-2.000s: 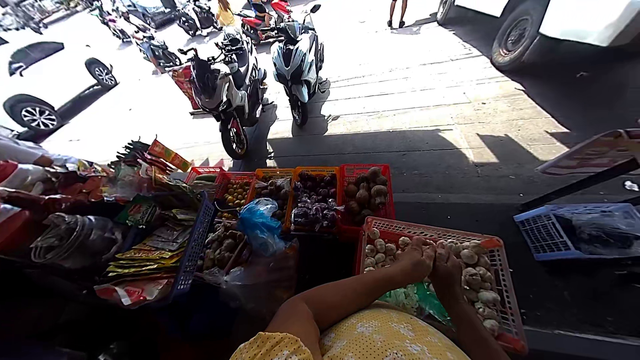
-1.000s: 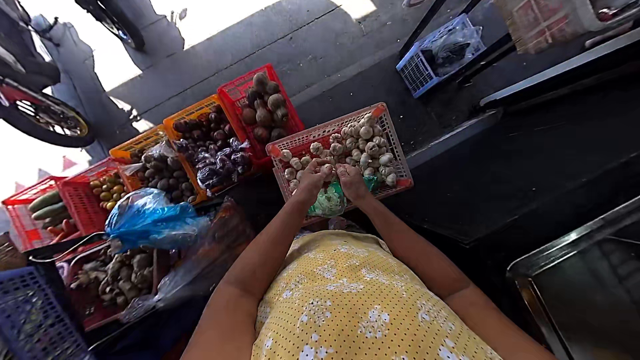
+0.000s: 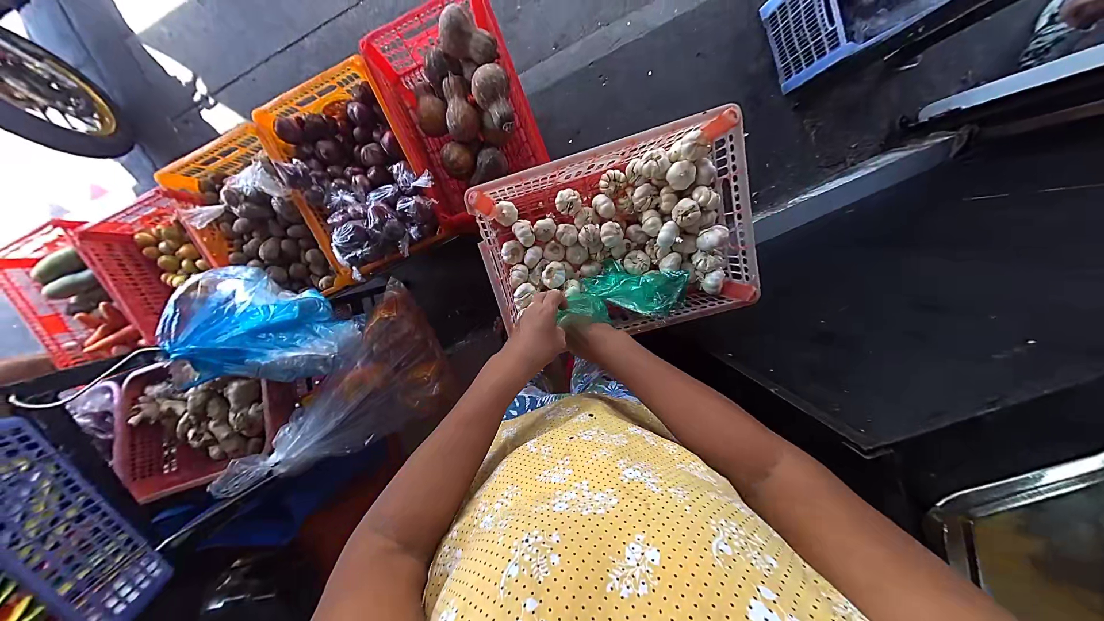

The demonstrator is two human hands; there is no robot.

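A pale pink plastic crate (image 3: 748, 216) with garlic bulbs (image 3: 642, 198) stands in front of my body. At its near edge my left hand (image 3: 540, 326) and my right hand (image 3: 586, 332) are close together. My right hand is at a green plastic bag (image 3: 642, 290), which lies partly over the garlic. Its fingers are largely hidden by the bag and wrist. My left hand's fingers are bent beside the bag and the nearest bulbs; whether they grip anything cannot be seen.
Left of the garlic stand a red crate of brown root vegetables (image 3: 462, 116), bagged purple produce (image 3: 379, 220), and more vegetable crates. A blue plastic bag (image 3: 250, 323) hangs over a crate of ginger (image 3: 216, 418). A black surface (image 3: 906, 302) is at the right, with a metal tray (image 3: 1026, 492) below.
Both hands have moved to the garlic crate's near edge, and more of the green bag now shows spread over the bulbs. The view has turned and come closer.
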